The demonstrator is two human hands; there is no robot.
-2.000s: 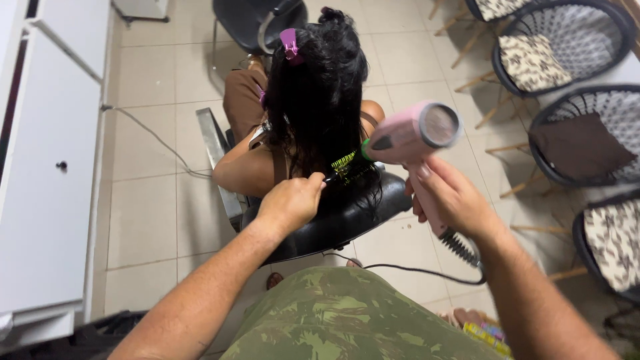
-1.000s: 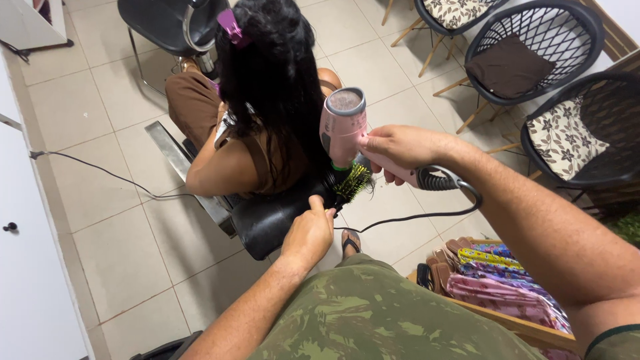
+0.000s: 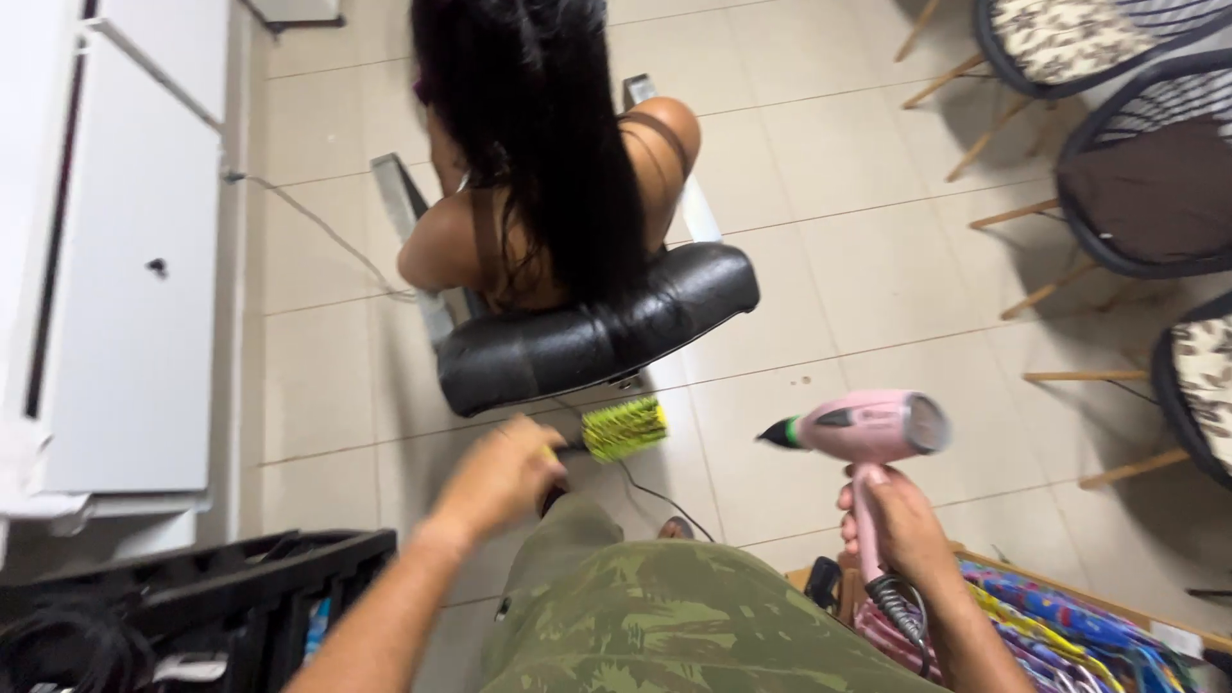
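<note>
My left hand (image 3: 505,474), slightly blurred, grips the dark handle of a round hairbrush with yellow-green bristles (image 3: 624,429), just below the chair back. My right hand (image 3: 895,525) holds a pink hair dryer (image 3: 861,423) by its handle, its black nozzle pointing left, away from the hair. A seated person (image 3: 448,241) faces away from me. Their long black hair (image 3: 558,154) hangs loose down the back and over the top of a black padded chair back (image 3: 597,327). Neither the brush nor the dryer touches the hair.
White cabinets (image 3: 135,279) stand at left, above a black trolley (image 3: 289,568) with items in it. Woven black chairs (image 3: 1145,192) with wooden legs line the right side. A wooden crate (image 3: 1088,582) of colourful sandals is at lower right. Cords (image 3: 664,500) cross the tiled floor.
The brush has come out of the hair, and my left hand has drawn back with it. My right hand has moved the dryer away from the hair to the right.
</note>
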